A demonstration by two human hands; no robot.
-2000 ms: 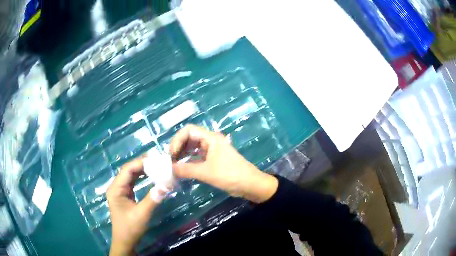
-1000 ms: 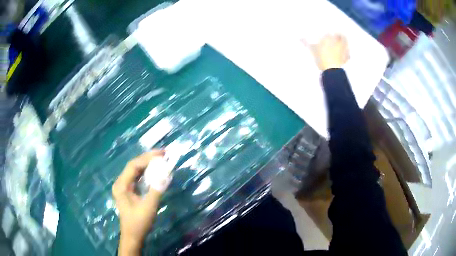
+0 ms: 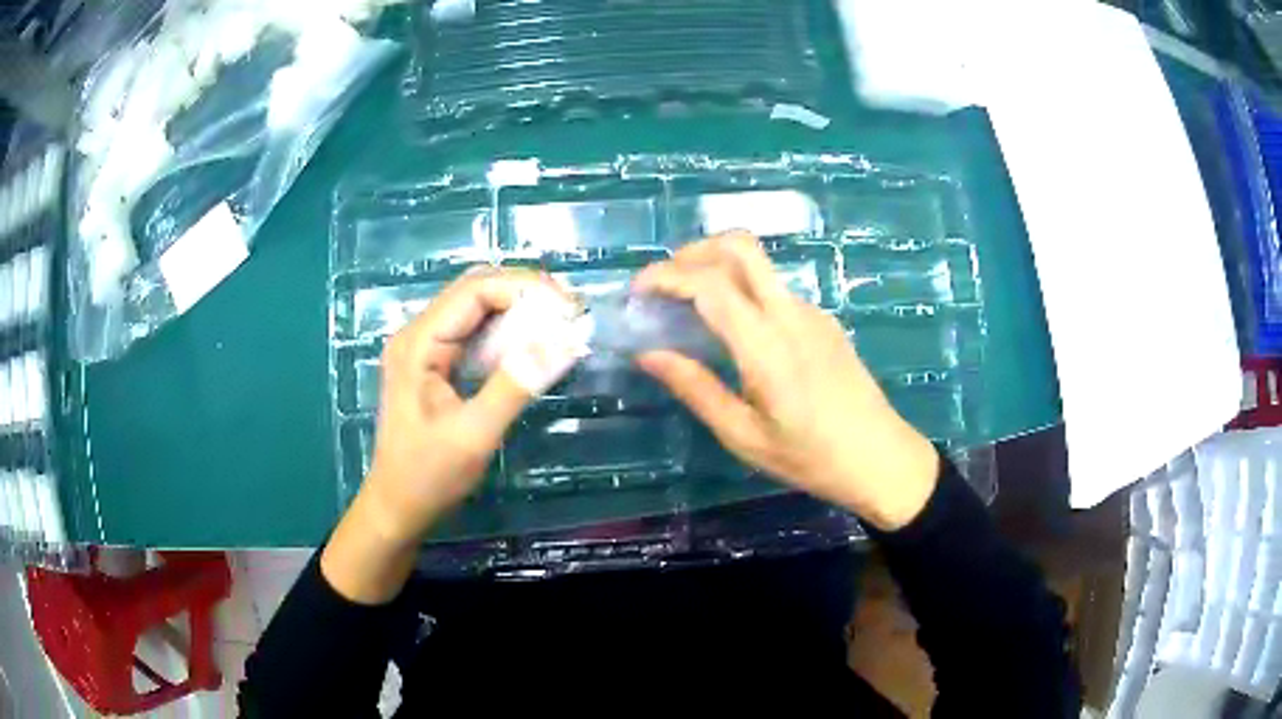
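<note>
My left hand (image 3: pixel 457 372) grips a small chunky white piece (image 3: pixel 539 340) between thumb and fingers, above the clear blister tray (image 3: pixel 605 447). My right hand (image 3: pixel 787 379) is close beside it on the right. It pinches a blurred grey, see-through piece (image 3: pixel 654 329) that reaches toward the white one; whether the two touch is unclear. One white unit (image 3: pixel 761 214) lies in a pocket in the tray's back row. The hands hide the tray's middle pockets.
A ribbed clear tray (image 3: pixel 612 63) lies behind. A clear bag of white pieces (image 3: pixel 211 155) is at left, a large white sheet (image 3: pixel 1125 253) at right. A red stool (image 3: pixel 127 632) stands lower left; stacked filled trays (image 3: pixel 1209 548) are lower right.
My right hand has come back from over the white sheet to beside my left hand, now with a grey piece. My left hand still holds the white piece. The view has turned and steadied.
</note>
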